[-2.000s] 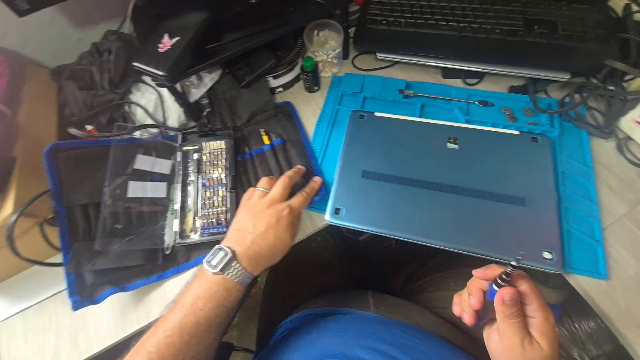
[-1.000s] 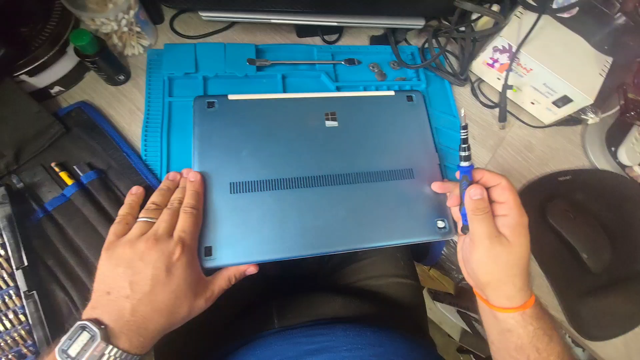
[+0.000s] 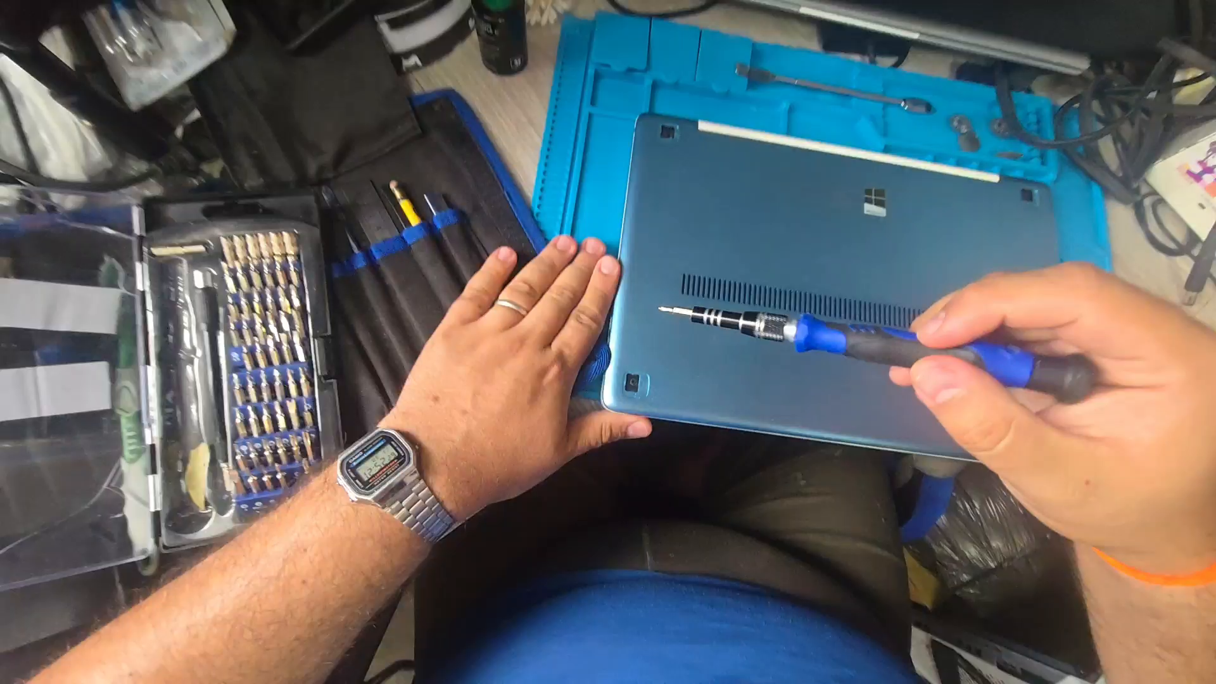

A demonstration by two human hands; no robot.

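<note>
A blue laptop (image 3: pixel 760 228) lies bottom side up on a blue silicone repair mat (image 3: pixel 579 142). My left hand (image 3: pixel 518 370) rests flat at the laptop's left edge, fingers spread, its thumb by the front left corner. Over the laptop's right part, my right hand (image 3: pixel 1064 389) holds a blue and black precision screwdriver (image 3: pixel 855 342). The driver's tip points left, above the laptop's bottom cover near the vent strip. My right hand hides the laptop's front right corner.
Left of the laptop are an unrolled tool pouch (image 3: pixel 408 275) and an opened screwdriver bit case (image 3: pixel 271 361). A metal rod tool (image 3: pixel 836 90) lies on the mat's far part. Cables (image 3: pixel 1083 114) lie at the back right, and a small dark bottle (image 3: pixel 501 38) stands behind the pouch.
Two seconds ago my left hand was over the tool pouch; it now rests at the laptop's edge. The screwdriver has swung from upright to pointing left, over the laptop. The view has shifted.
</note>
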